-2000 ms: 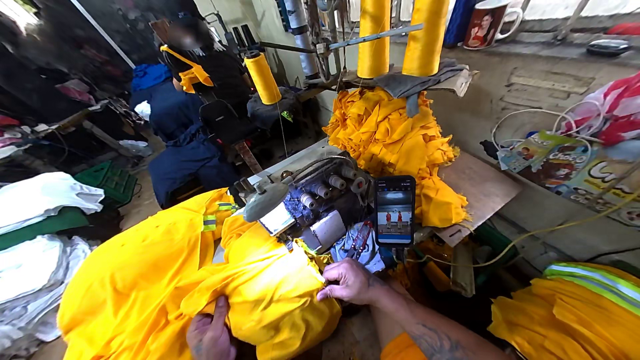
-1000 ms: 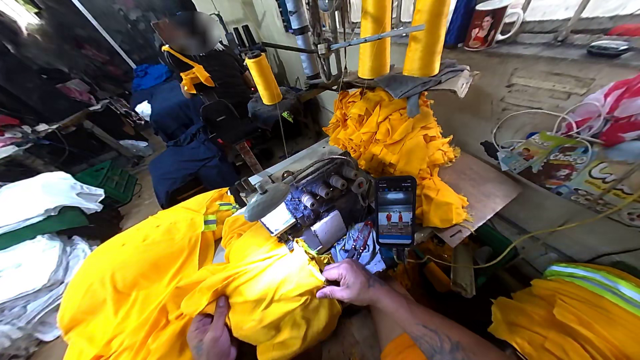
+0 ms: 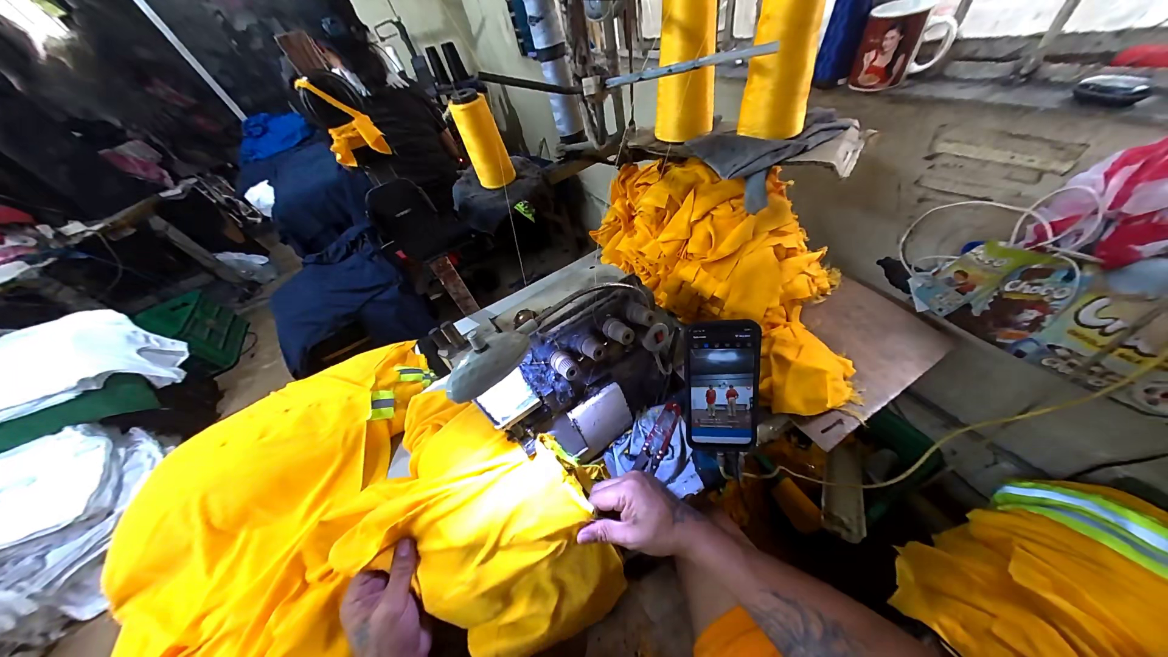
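A lit overlock sewing machine (image 3: 584, 347) stands on the table ahead of me. Yellow fabric (image 3: 493, 511) lies bunched at its front, one edge reaching the presser area. My left hand (image 3: 388, 602) pinches a fold of this fabric at the lower left, thumb on top. To the right, my right hand (image 3: 639, 516) grips the fabric's edge between thumb and fingers, close to the machine. A phone (image 3: 723, 388) stands upright just beyond my right hand, its screen lit. Red-handled snips (image 3: 659, 438) rest on a grey cloth beside it. The needle is hidden.
Yellow fabric pieces (image 3: 712, 246) are heaped behind the machine. Yellow thread cones (image 3: 686, 73) stand above. More yellow cloth with reflective bands (image 3: 1086, 520) lies at right. White garments (image 3: 82, 356) are stacked at left. A person in dark clothing (image 3: 401, 128) sits beyond. A yellow cable (image 3: 995, 420) crosses at right.
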